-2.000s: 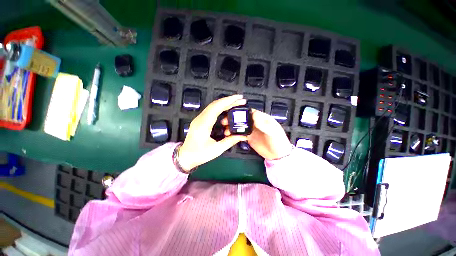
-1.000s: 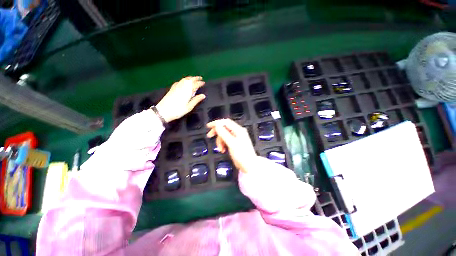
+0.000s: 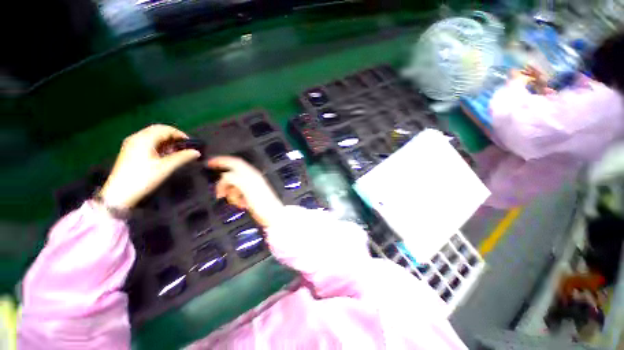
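Note:
A large dark foam tray (image 3: 229, 270) with square pockets lies in front of me, holding several black rounded smartwatch bodies (image 3: 209, 257). My left hand (image 3: 145, 167) is over the tray's left part, its thumb and fingers closed around a black unit (image 3: 180, 145). My right hand (image 3: 239, 186) is beside it over the middle of the tray, fingers bent, with nothing clearly visible in it. The picture is blurred, and the hands hide some pockets.
A second foam tray (image 3: 365, 108) lies beyond a black box with red dots (image 3: 314, 134). A clipboard with white paper (image 3: 424, 191) covers its near edge, above a white grid tray (image 3: 472, 258). A fan (image 3: 460, 56) and a person in a pink sleeve (image 3: 547, 119) are at the right.
The view has swung to the right, bringing a person into view while the red tray left it. My left hand has closed around a black unit. My hands are now nearer each other.

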